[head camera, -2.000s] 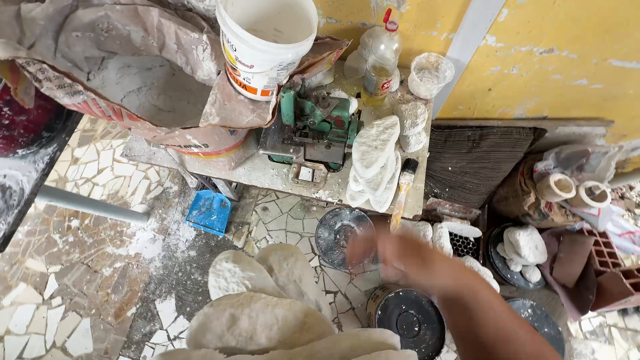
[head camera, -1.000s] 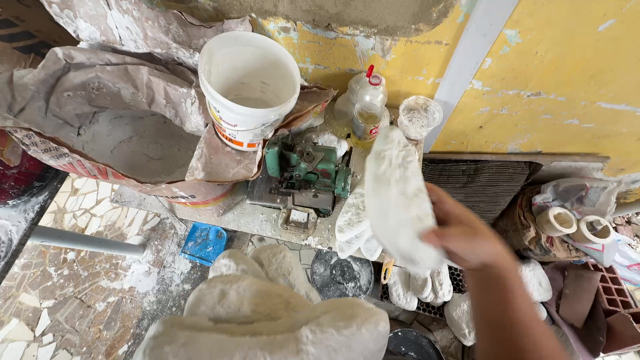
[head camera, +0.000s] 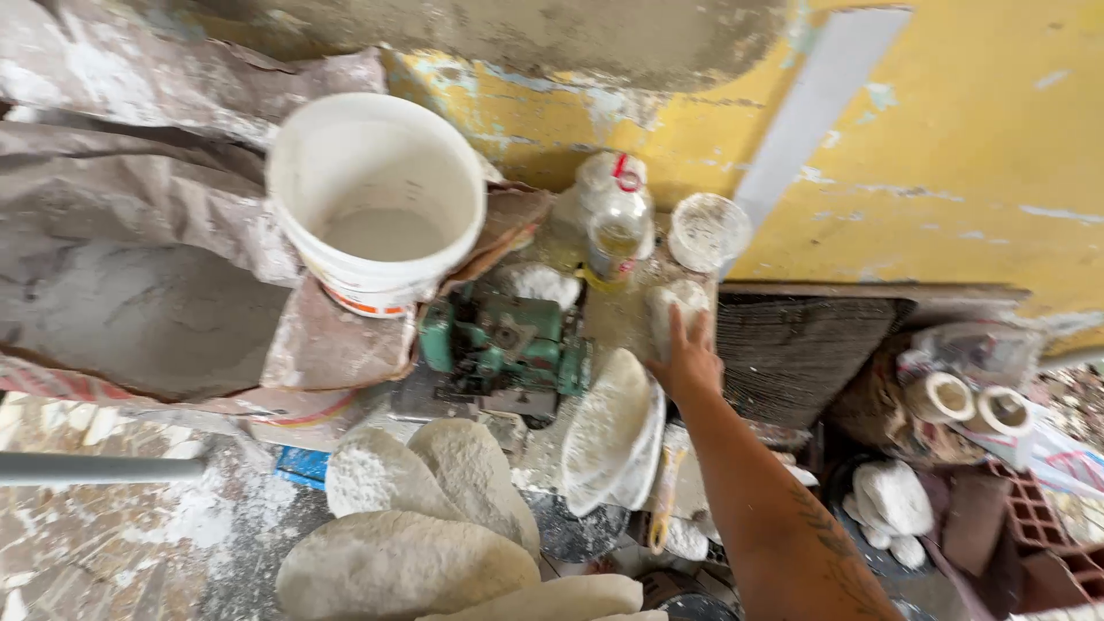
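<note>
My right hand [head camera: 693, 366] reaches over the bench with its fingers apart, the fingertips at the lower edge of a whitish plaster piece [head camera: 677, 304]. Whether they press on it is unclear. Just left of the hand, long oval plaster pieces [head camera: 608, 423] lie stacked and overlapping. A brush with a yellowish handle [head camera: 664, 504] is beside that stack. More large oval plaster pieces [head camera: 405, 565] fill the lower middle, close to the camera. A green, dusty machine [head camera: 517, 336] stands left of the stack. My left hand is not in view.
A white plastic bucket [head camera: 379, 181] stands beside an open paper sack of powder [head camera: 129, 310]. Behind the machine are a plastic bottle [head camera: 619, 237] and a powdery tub [head camera: 709, 231], near the yellow wall [head camera: 949, 172]. Cardboard tubes [head camera: 940, 398] and hollow bricks [head camera: 1035, 517] are at right.
A second ago my right hand held a long plaster piece above the stack. Now that hand is free of it and farther back, at another piece near the tub.
</note>
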